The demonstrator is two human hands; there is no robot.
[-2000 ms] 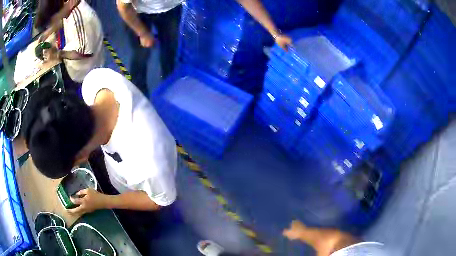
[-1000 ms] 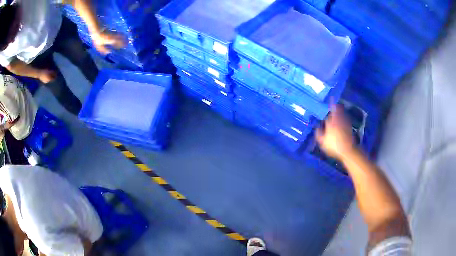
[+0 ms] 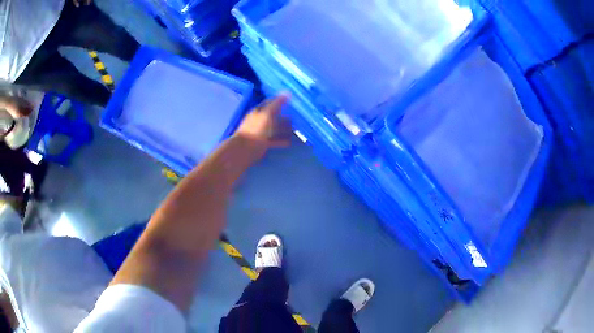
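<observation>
My left hand (image 3: 266,125) is blurred in mid-view, reaching up from the lower left on a bare forearm with a white sleeve. It looks empty, fingers partly spread, and overlaps the side of a blue crate stack; I cannot tell whether it touches. My right hand is out of view. The near stack's top crate (image 3: 381,144) holds a pale wrinkled liner sheet (image 3: 469,136). Another stack's top crate (image 3: 286,51) beside it also holds a pale sheet (image 3: 365,52). A lower blue crate (image 3: 111,117) with a pale sheet (image 3: 179,110) stands left of my hand.
Yellow-and-black tape (image 3: 238,259) crosses the floor below me. My feet in white slippers (image 3: 268,252) stand near it. A person in a white top (image 3: 55,279) is at the lower left, another person stands upper left, and a blue stool (image 3: 62,130) is between them. More blue crates stand upper right.
The view has shifted, bringing the crate stacks closer. My right hand, earlier by the right-hand stack, has left the picture. My left arm has come in from the lower left, and both feet now show.
</observation>
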